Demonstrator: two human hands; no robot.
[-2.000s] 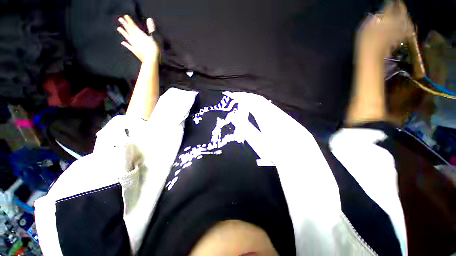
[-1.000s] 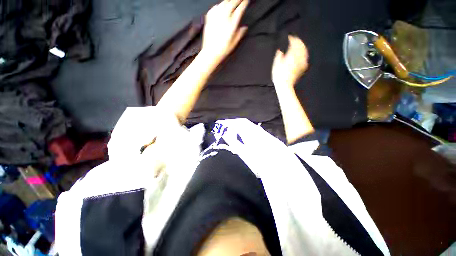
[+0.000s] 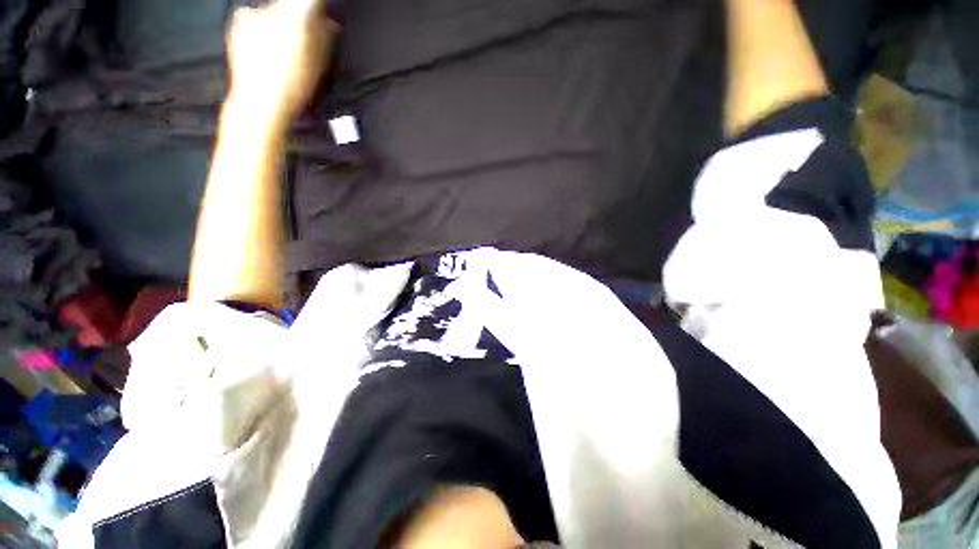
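A dark brown-black garment [image 3: 505, 129] lies spread across the table in front of me, with a few long creases. A small white label [image 3: 344, 130] shows near its left side. My left hand [image 3: 281, 48] is at the garment's upper left, blurred and partly cut off by the top edge; its fingers cannot be made out clearly. My right forearm reaches up past the top edge at the right, and my right hand is out of the picture. The iron is not visible.
Crumpled dark garments [image 3: 43, 231] lie heaped at the left. A red thing [image 3: 97, 318] and blue items [image 3: 70, 424] are below them. A yellow-brown block [image 3: 882, 123], a blue line and colourful items are at the right, above a dark brown surface [image 3: 912, 413].
My left hand has moved left and my right arm has moved up and right. The garment now lies wider across the table, with its label showing. The iron has gone from view.
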